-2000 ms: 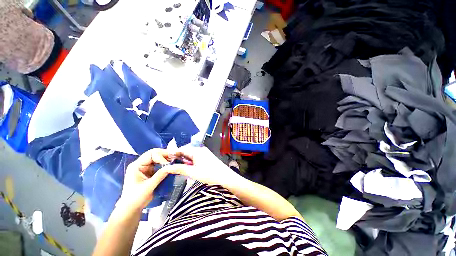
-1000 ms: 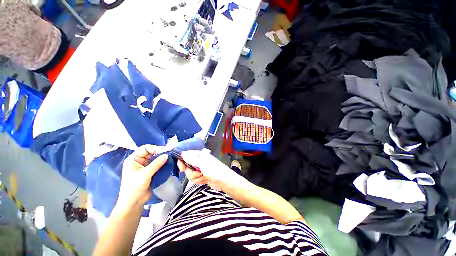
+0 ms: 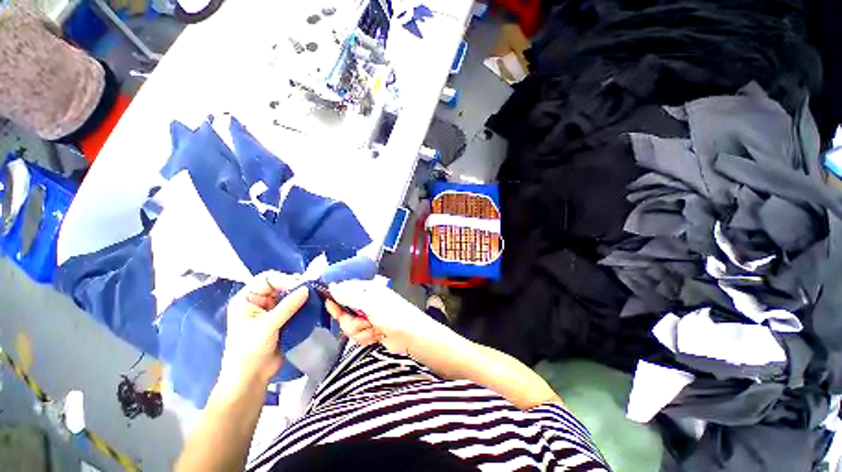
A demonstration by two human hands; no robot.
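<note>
Blue garment panels [image 3: 222,198] with a flat white piece [image 3: 191,235] lie over the near end of the white table. My left hand [image 3: 257,318] pinches the blue cloth at its edge between thumb and fingers. My right hand [image 3: 374,312] is just right of it, fingers curled round a small dark and reddish tool, mostly hidden. The tool's thin dark end meets the cloth edge between the hands. A blue flap and a small white part stand up above the fingers.
The sewing machine [image 3: 355,69] stands farther up the white table [image 3: 249,83]. A stool with a slatted seat [image 3: 464,227] is right of the table. A large black and grey cloth heap [image 3: 729,203] fills the right. A blue bin [image 3: 37,217] is at the left.
Compared with two seconds ago, my right hand has shifted slightly right and the blue flap shows above the fingers. Since one second ago, the hands have barely moved.
</note>
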